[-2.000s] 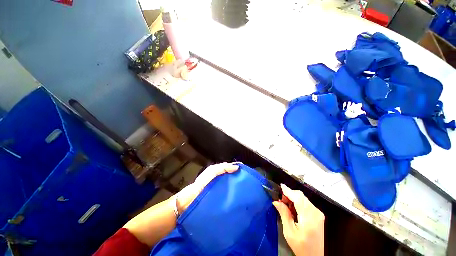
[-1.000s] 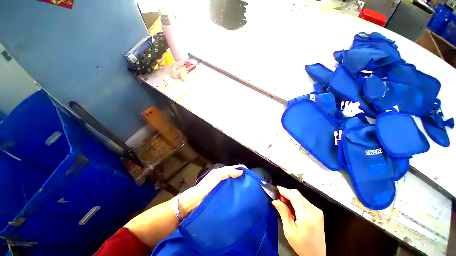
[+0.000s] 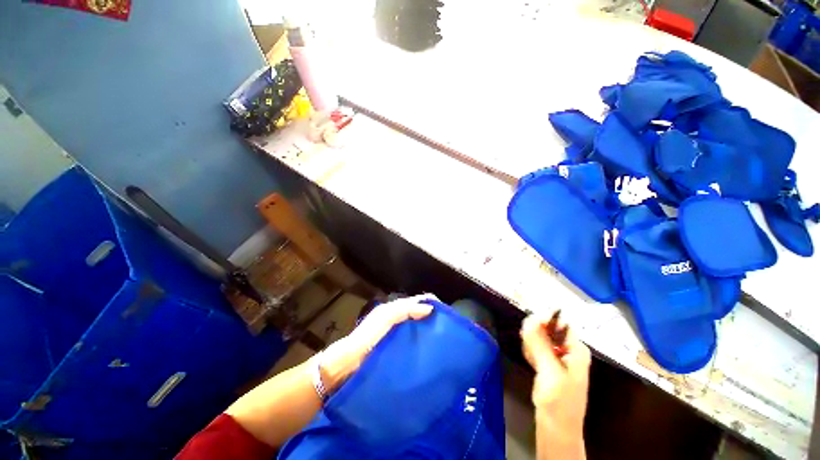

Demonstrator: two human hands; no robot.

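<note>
A blue padded workpiece (image 3: pixel 418 368) with a bound edge lies over the lap at the bottom middle. Small white lettering shows near its right side. My left hand (image 3: pixel 382 325) grips its upper left edge, with the fingertips at the top rim; the other fingers are hidden. My right hand (image 3: pixel 556 364) is to the right of the workpiece, apart from it, and holds thread snips (image 3: pixel 557 333) with red handles and a dark tip. The hand is slightly blurred. No loose thread can be made out.
A long white table (image 3: pixel 432 216) runs diagonally, with a pile of blue workpieces (image 3: pixel 665 260) at right. A large blue bin (image 3: pixel 135 332) stands at left. A wooden piece (image 3: pixel 295 225), a pink bottle (image 3: pixel 308 72) and a patterned pouch (image 3: pixel 261 101) are near the partition (image 3: pixel 153 99).
My right hand with the snips has moved off the workpiece's edge, up and to the right. White lettering now shows on the workpiece. My left hand still grips it.
</note>
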